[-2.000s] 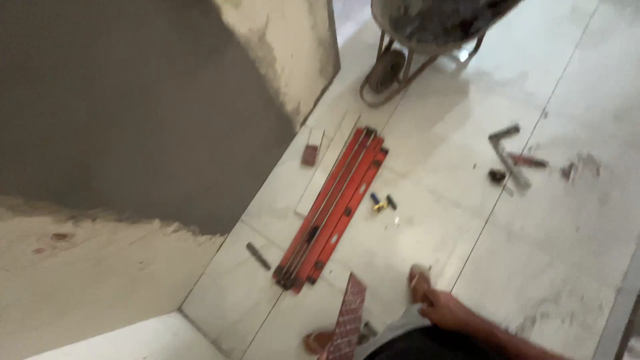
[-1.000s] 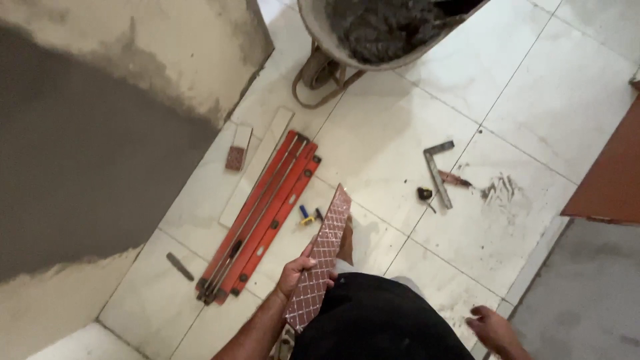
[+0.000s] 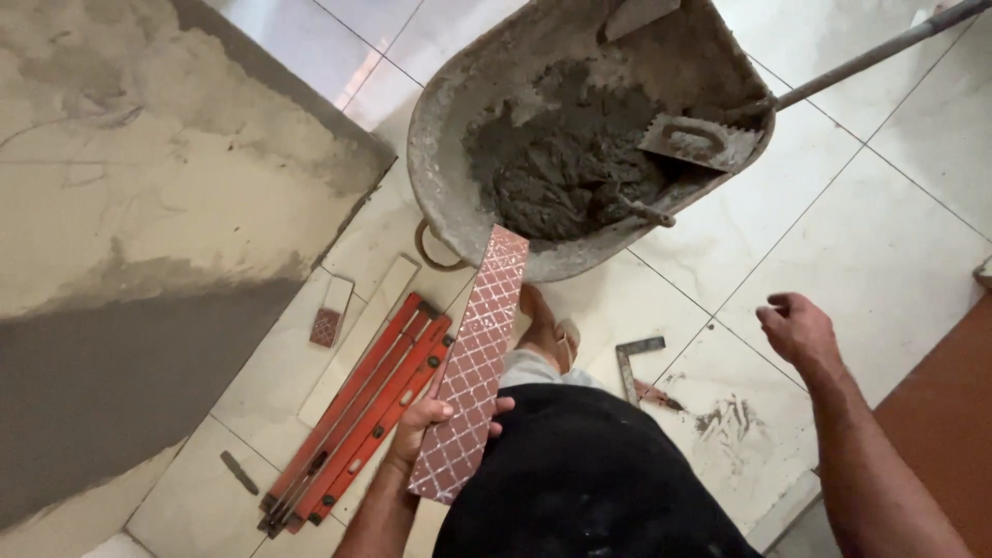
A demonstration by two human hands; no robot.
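Note:
My left hand point(image 3: 425, 425) grips the lower part of a long tile strip point(image 3: 474, 364), its ridged reddish back facing up; the strip's far end overlaps the wheelbarrow's rim. My right hand point(image 3: 798, 329) is held over the floor at the right, fingers curled, with nothing seen in it. Dark wet mortar point(image 3: 566, 178) lies in the wheelbarrow point(image 3: 434, 155). A notched trowel point(image 3: 701, 143) rests on its right side, a second tool's handle point(image 3: 647, 211) sticks out of the mortar, and a flat blade point(image 3: 639, 17) lies at the top.
A red tile cutter point(image 3: 364, 411) lies on the tiled floor left of me, beside a pale tile strip point(image 3: 360, 337) and a small tile piece point(image 3: 327, 327). A metal square point(image 3: 626, 372) and a red-handled tool point(image 3: 657, 395) lie right of my feet. A partly coated wall point(image 3: 155, 194) stands left.
The wheelbarrow is nearer and shows its contents more fully. My left hand still holds the tile strip, which now reaches the wheelbarrow's rim. My right hand has moved forward from beside my body.

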